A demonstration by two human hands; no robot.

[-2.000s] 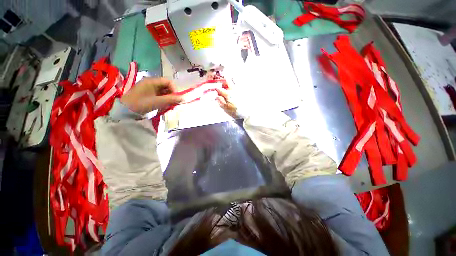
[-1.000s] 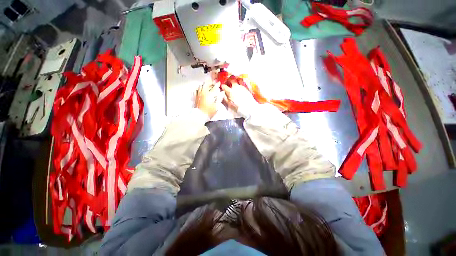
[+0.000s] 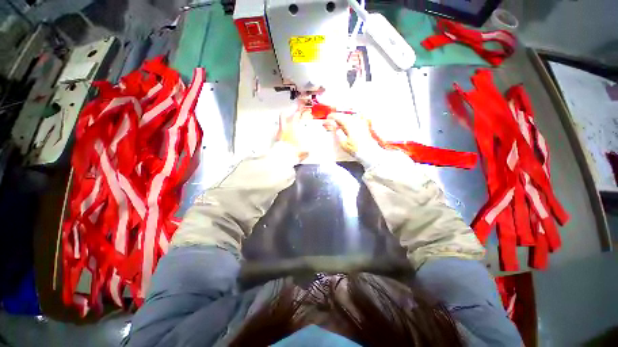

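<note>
A red strip [image 3: 434,154] runs from the needle area [image 3: 307,98] to the right past my right wrist, its free end on the metal table. My left hand [image 3: 293,130] is at the front left of the needle, washed out by glare; whether it grips the strip cannot be told. My right hand [image 3: 343,127] holds the strip just right of the needle, fingers closed on it. The sewing machine head [image 3: 308,41] stands above, with a yellow label. The white bed plate [image 3: 257,129] glares under both hands.
A large tangled pile of red-and-white strips [image 3: 112,196] lies left. A straighter bundle [image 3: 518,169] lies on the right table edge. A small red bundle [image 3: 474,42] lies upper right beside a pale ring [image 3: 505,19]. A white lamp-like piece [image 3: 389,42] is right of the head.
Since two seconds ago, my left hand has moved from the left to near the needle, and the strip now extends to the right, plain red side showing. The view has shifted slightly.
</note>
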